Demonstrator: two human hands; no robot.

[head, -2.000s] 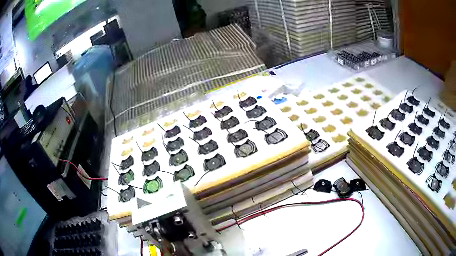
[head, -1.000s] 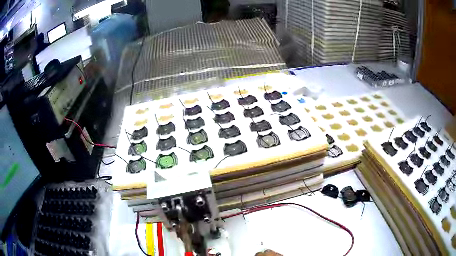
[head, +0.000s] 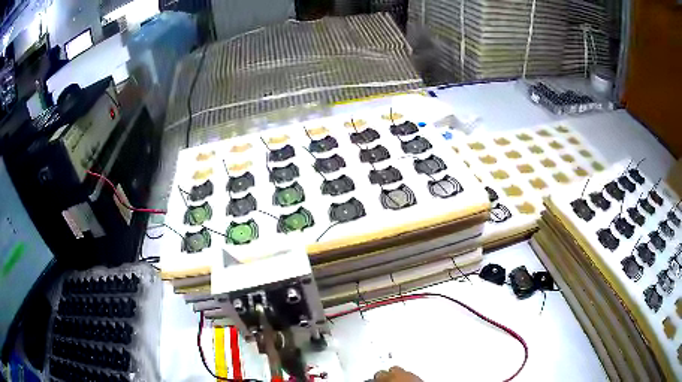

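Note:
A pale test fixture (head: 265, 287) with a metal clamp stands at the front, its red handle cut off by the bottom edge. Behind it, a white foam tray (head: 357, 231) on a thick stack holds rows of black wired modules (head: 346, 211), some looking green; several cutouts at the back left are empty and tan. Only a small part of a hand, seemingly my right hand (head: 396, 375), shows at the bottom edge, right of the fixture; its fingers and anything held are hidden. My left hand is out of the picture.
Red and black leads (head: 478, 316) loop over the bench right of the fixture. Loose black parts (head: 521, 281) lie near the right tray stack (head: 591, 298). A black part rack (head: 93, 322) and bench tester (head: 82, 145) stand left. A ribbed covered stack (head: 299, 74) is behind.
The view has turned right since the oldest frame and shifted slightly in the last second. The hand part at the bottom edge has come into view and now shows a little more.

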